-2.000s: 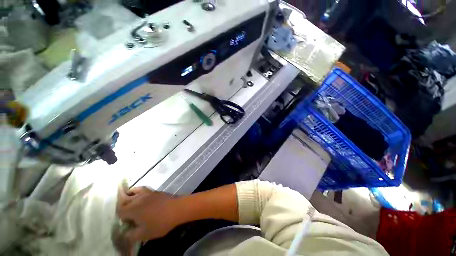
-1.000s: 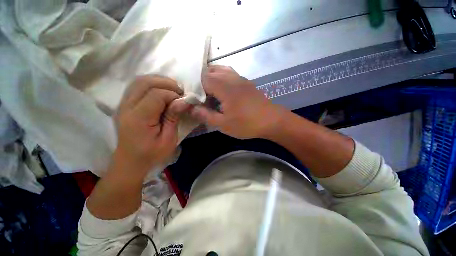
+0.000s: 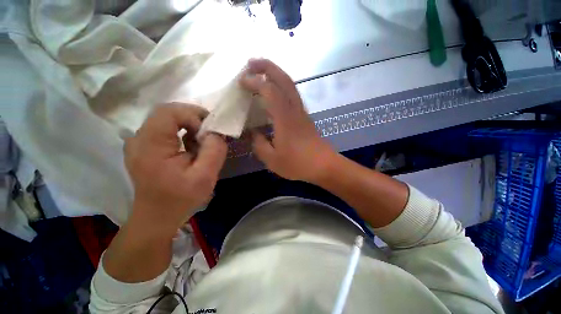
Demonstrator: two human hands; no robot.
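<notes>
A cream garment piece (image 3: 80, 73) lies bunched on the left of the white machine bed (image 3: 344, 43) and hangs over its front edge. My left hand (image 3: 175, 159) pinches the cloth's near corner between thumb and fingers. My right hand (image 3: 286, 126) is at the folded edge (image 3: 230, 110), with its index finger and thumb side at the cloth; its lower fingers are partly hidden. The dark grey attachment by the needle (image 3: 286, 12) is above the cloth at the top; the needle itself is lost in glare.
A green-handled tool (image 3: 435, 37) and black-handled scissors (image 3: 485, 64) lie at the upper right. A ruler strip (image 3: 381, 113) runs along the front edge. A blue plastic crate (image 3: 517, 208) stands at the lower right. Small metal parts (image 3: 533, 44) lie far right.
The view has swung from the machine head down to the hands. Since one second ago, my left hand has shifted slightly left and my right fingers have lifted, and the cloth corner between them shows flatter.
</notes>
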